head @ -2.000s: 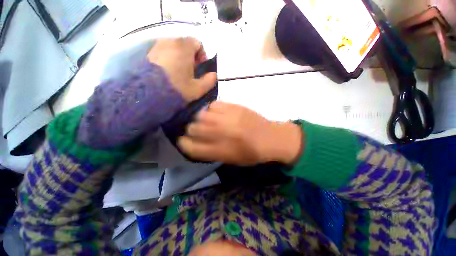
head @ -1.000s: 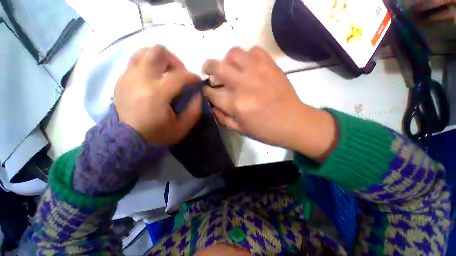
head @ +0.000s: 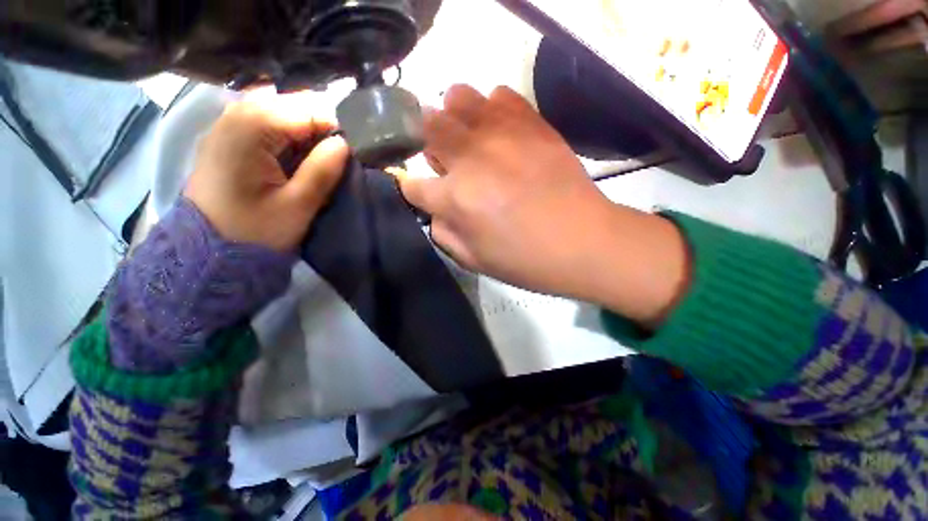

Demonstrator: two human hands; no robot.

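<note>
A dark fabric panel (head: 407,295) runs from under the grey cylindrical attachment (head: 380,124) down to the table's front edge. A pale grey fabric panel (head: 331,351) lies along its left side. My left hand (head: 259,173) pinches the dark cloth's upper left edge between thumb and fingers. My right hand (head: 519,193) holds its upper right edge with bent fingertips, just right of the attachment. The needle and presser foot are hidden behind the attachment.
The dark sewing machine head (head: 204,41) fills the upper left. A lit smartphone (head: 692,71) stands on a round black base (head: 580,107) at upper right. Black-handled shears (head: 880,219) lie at far right. Grey cut pieces (head: 51,265) are piled at left. Blue plastic (head: 697,407) shows below the table edge.
The machine head and grey attachment have come into view above the hands. The dark cloth now lies extended beneath the attachment. My hands have moved apart, the left one shifting left.
</note>
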